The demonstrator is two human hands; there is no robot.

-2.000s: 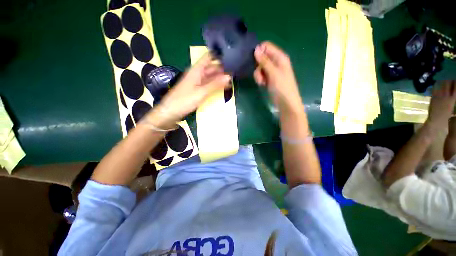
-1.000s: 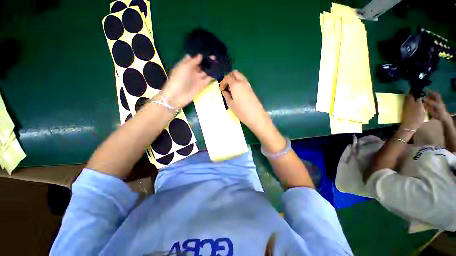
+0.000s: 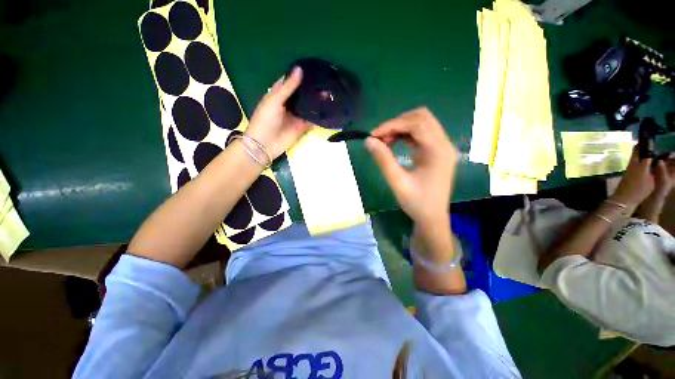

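Observation:
My left hand [image 3: 279, 122] holds a round black plastic base plate [image 3: 323, 92] above the green bench, thumb on its edge. My right hand [image 3: 414, 152] pinches a thin black adhesive pad [image 3: 349, 136] seen nearly edge-on, just below and right of the plate, apart from it. A pale, nearly blank backing strip [image 3: 326, 185] lies under the hands at the bench edge. A pad sheet with two columns of black ovals [image 3: 190, 118] lies left, partly hidden by my left forearm.
A pile of pale yellow backing papers [image 3: 512, 100] lies to the right. Beyond it are strapped black assemblies [image 3: 610, 81] and another worker's hands [image 3: 645, 178]. More backing paper [image 3: 11, 218] lies at the far left. A blue object [image 3: 474, 255] is below the bench.
My right hand has moved right, away from the plate, and now shows a thin black pad in its fingers. The plate is now held by my left hand alone, slightly further right.

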